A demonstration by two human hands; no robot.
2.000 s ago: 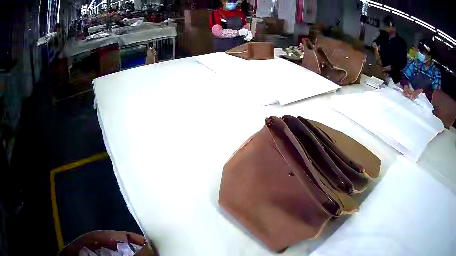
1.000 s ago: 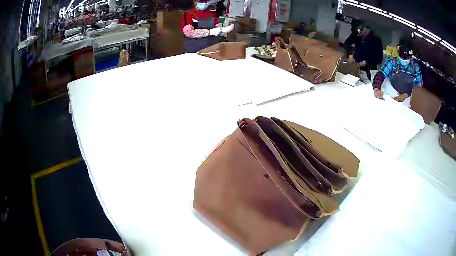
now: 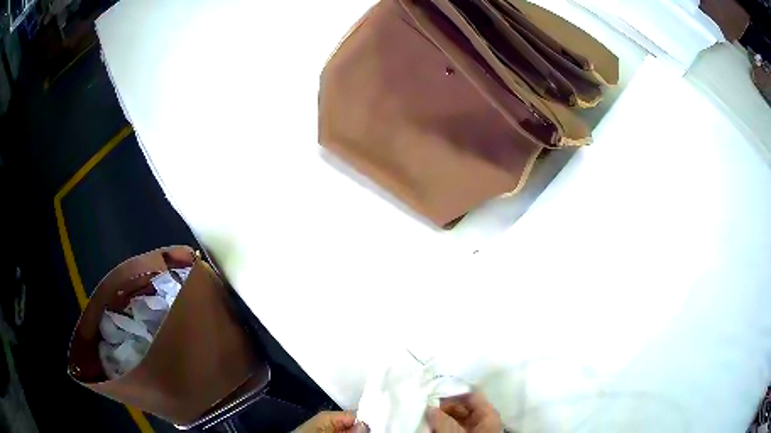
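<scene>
My left hand [image 3: 325,423] and my right hand [image 3: 463,414] are at the bottom edge, both partly cut off. They hold crumpled white paper [image 3: 393,397] between them at the table's near edge. A brown bag [image 3: 199,347] stands at the lower left beside the table, its mouth open, with crumpled white paper [image 3: 135,330] inside. It rests on a small stand [image 3: 237,406]. Flat, folded brown bags [image 3: 431,118] lie together on the table, dark red-brown linings showing at their mouths.
The white-covered table [image 3: 279,228] fills most of the view. Large white sheets [image 3: 651,245] lie on its right side, and more white paper [image 3: 659,21] at the top right. A yellow line [image 3: 72,262] runs on the dark floor at left.
The view has tilted down. The other people and far tables are out of view. Both my hands have come in with white paper, and the paper-filled bag now shows almost whole.
</scene>
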